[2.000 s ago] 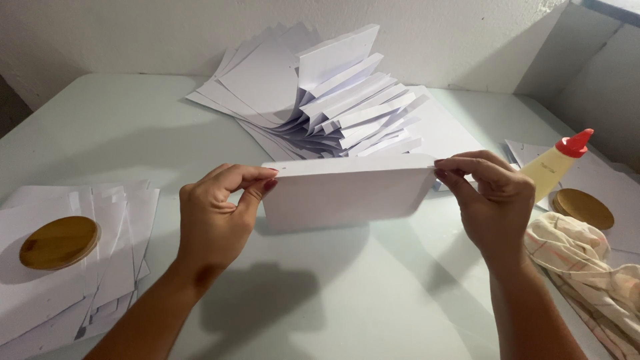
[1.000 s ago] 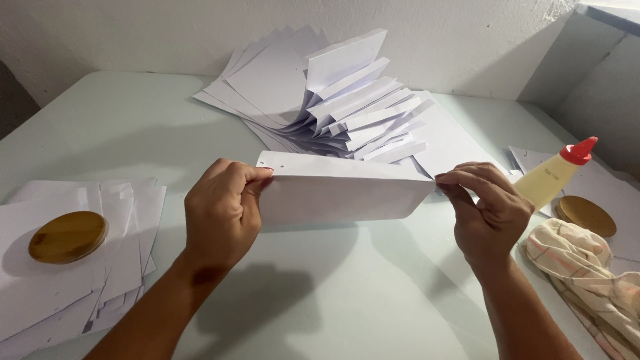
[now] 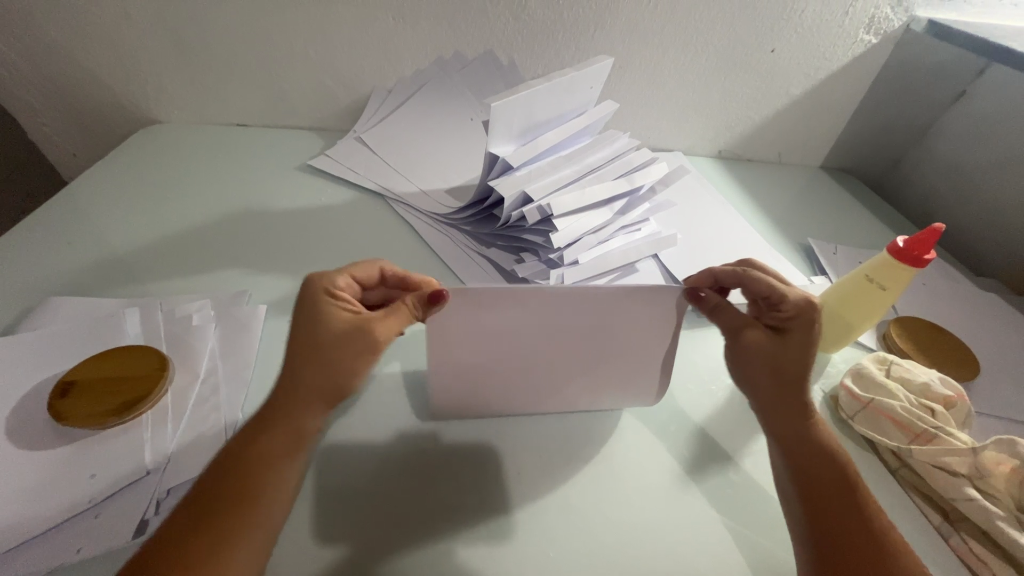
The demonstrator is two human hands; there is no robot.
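A white paper sheet (image 3: 552, 352) hangs between my hands, its top edge running level and its lower edge close above the tabletop. My left hand (image 3: 360, 328) pinches the upper left corner between thumb and index finger. At the upper right corner, my right hand (image 3: 756, 332) pinches the sheet in the same way. Behind it lies a fanned pile of folded white papers (image 3: 576, 184) with their folded flaps sticking up. A glue bottle (image 3: 868, 292) of pale yellow with a red nozzle cap leans just beyond my right hand.
At the left, a round brown disc (image 3: 110, 386) rests on stacked papers (image 3: 216, 360). Another brown disc (image 3: 932, 350) sits on papers (image 3: 984, 336) at the right, near a crumpled checked cloth (image 3: 912, 408). A wall (image 3: 240, 64) borders the table's back edge.
The paper has tilted: its narrow top band, visible before, no longer shows, and its front face now does. Both hands keep their pinch at the corners.
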